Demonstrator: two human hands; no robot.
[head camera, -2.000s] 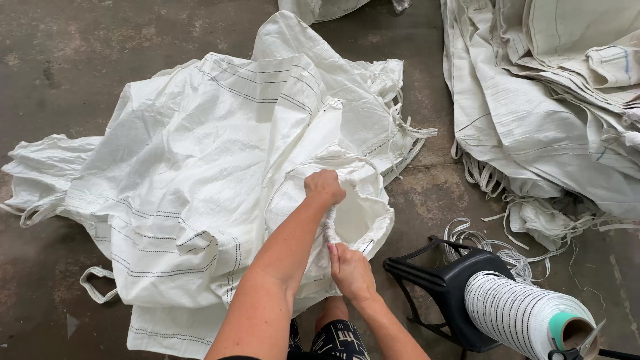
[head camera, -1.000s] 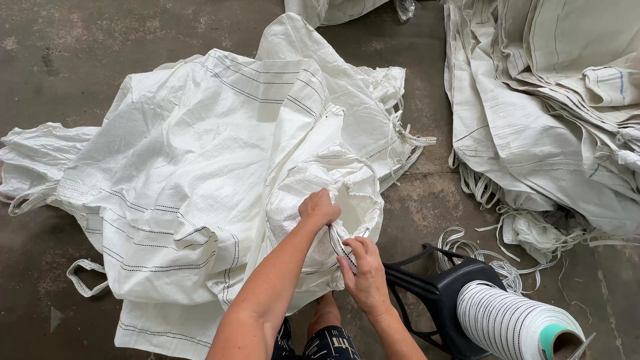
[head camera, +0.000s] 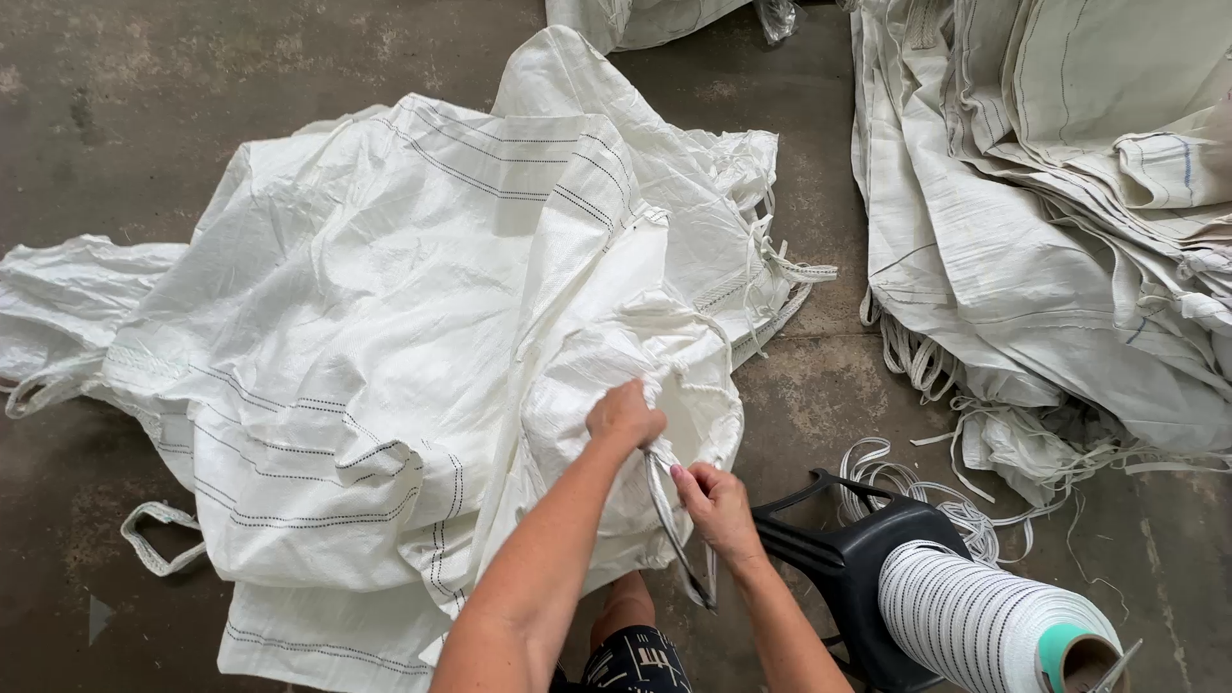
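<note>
A large white woven fabric bag (head camera: 327, 289) with dark stitched lines lies crumpled in front of me. At its right side is a round gathered opening (head camera: 707, 404). My left hand (head camera: 628, 416) is closed on the gathered rim at the near left of this opening. Just to the right and nearer my body, my right hand (head camera: 707, 496) pinches a narrow pale strap (head camera: 674, 539), which hangs in a long loop below my hands. The left hand's fingertips are hidden by the hand itself.
A black plastic stool (head camera: 857, 568) at the lower right bears a roll of striped white webbing (head camera: 982, 606), with a metal tool tip (head camera: 1121, 664) by its core. Loose straps (head camera: 890, 481) lie behind it on the concrete floor. Stacked white bags (head camera: 1020, 250) fill the upper right.
The strap now hangs in a longer loop below my hands than one second ago. My right hand has stayed close to my left at the opening.
</note>
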